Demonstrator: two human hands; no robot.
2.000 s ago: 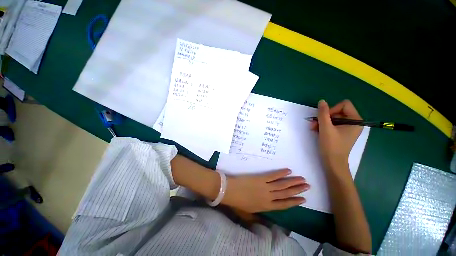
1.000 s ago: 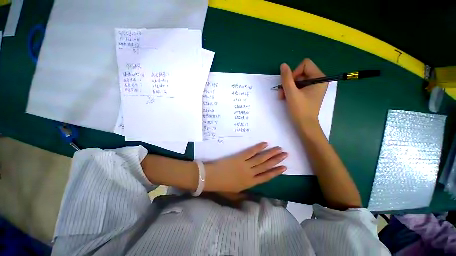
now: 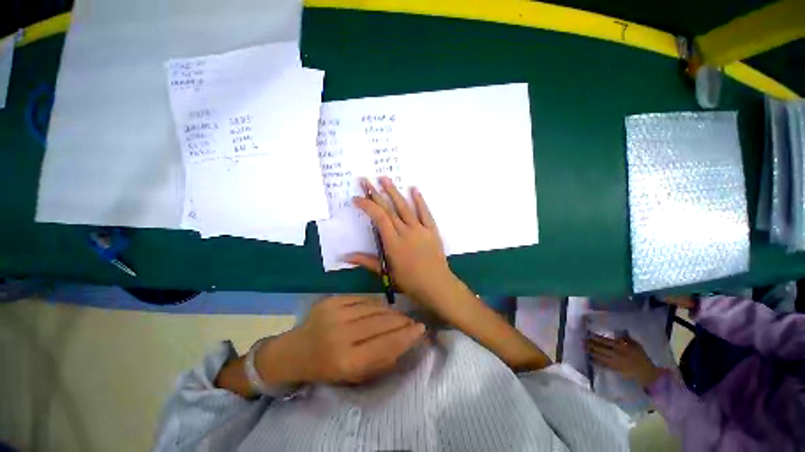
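The white writing sheet (image 3: pixel 485 168) lies on the green surface, with columns of black handwriting at its left side. My right hand (image 3: pixel 402 234) lies over the sheet's lower left part, fingers spread, with the black gel pen (image 3: pixel 386 278) held under the palm, its gold-yellow band towards me. My left hand (image 3: pixel 353 340) is off the sheet, near my body at the table's front edge, fingers together and slightly curled; whether anything is in it cannot be seen. A filled list sheet (image 3: pixel 247 194) overlaps the writing sheet's left edge.
A large blank sheet (image 3: pixel 106 132) lies under the left papers. Blue snips (image 3: pixel 110 252) are near the front left edge. A bubble wrap bag (image 3: pixel 688 203) lies at right, with more upright (image 3: pixel 786 168) beyond. Yellow tape (image 3: pixel 494 11) crosses the back. Another person's hand (image 3: pixel 622 353) and purple sleeve are lower right.
My right hand has moved left and down onto the written columns, and the pen now points towards me. My left hand has left the sheet and moved back to my body. The view has shifted.
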